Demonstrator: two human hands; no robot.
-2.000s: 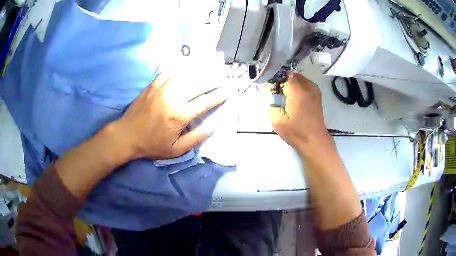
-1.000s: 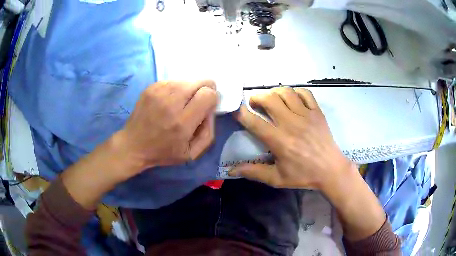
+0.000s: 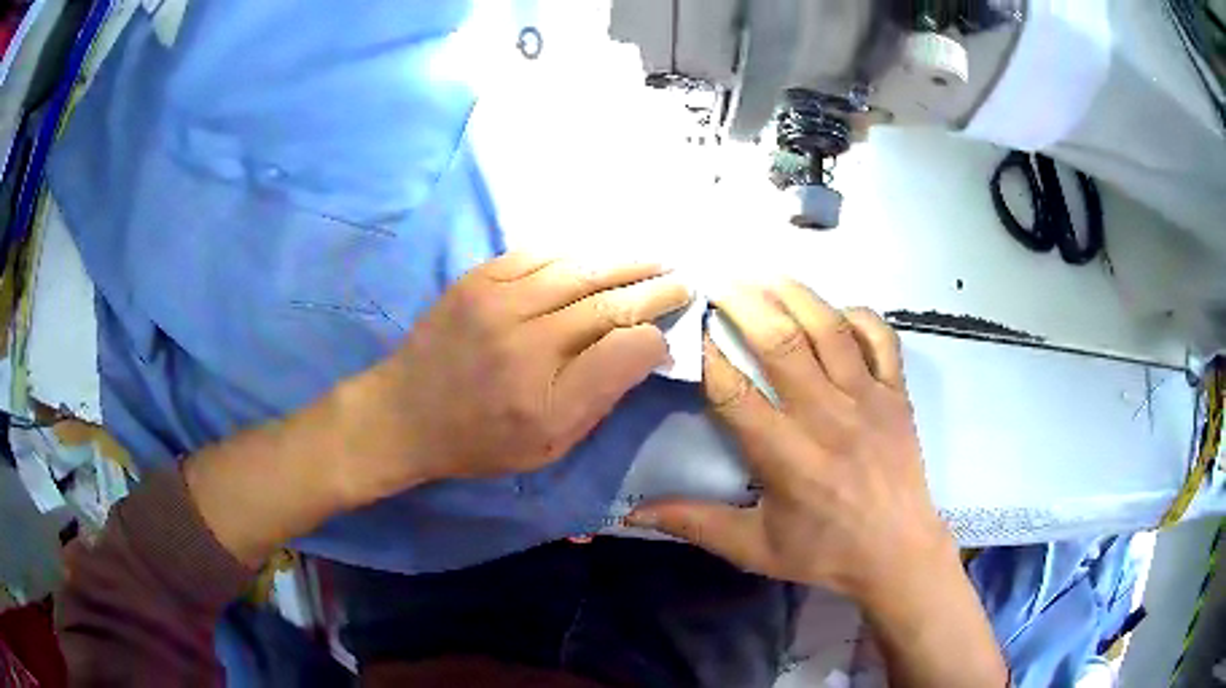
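A large blue garment panel (image 3: 309, 148) lies left of the needle area and drapes over the table's front edge. My left hand (image 3: 565, 356) rests on it and pinches a small white piece (image 3: 686, 343) between thumb and fingers. My right hand (image 3: 813, 430) lies just right of it on the table, fingers spread, fingertips near the white piece's edge; whether they hold it I cannot tell. The sewing machine head (image 3: 834, 54) is above my hands. Glare hides the needle area and part of the white piece.
Black-handled scissors (image 3: 1049, 208) lie on the white table (image 3: 1062, 423), right of the machine head. A measuring tape (image 3: 1022, 522) runs along the front edge. Blue cloth (image 3: 1062, 605) lies below the table at the right. Scraps (image 3: 67, 464) lie at the left.
My right hand came down from beside the presser foot area to the table front, and my left hand closed on the white piece. Since one second ago, both hands sit slightly lower and further right in view.
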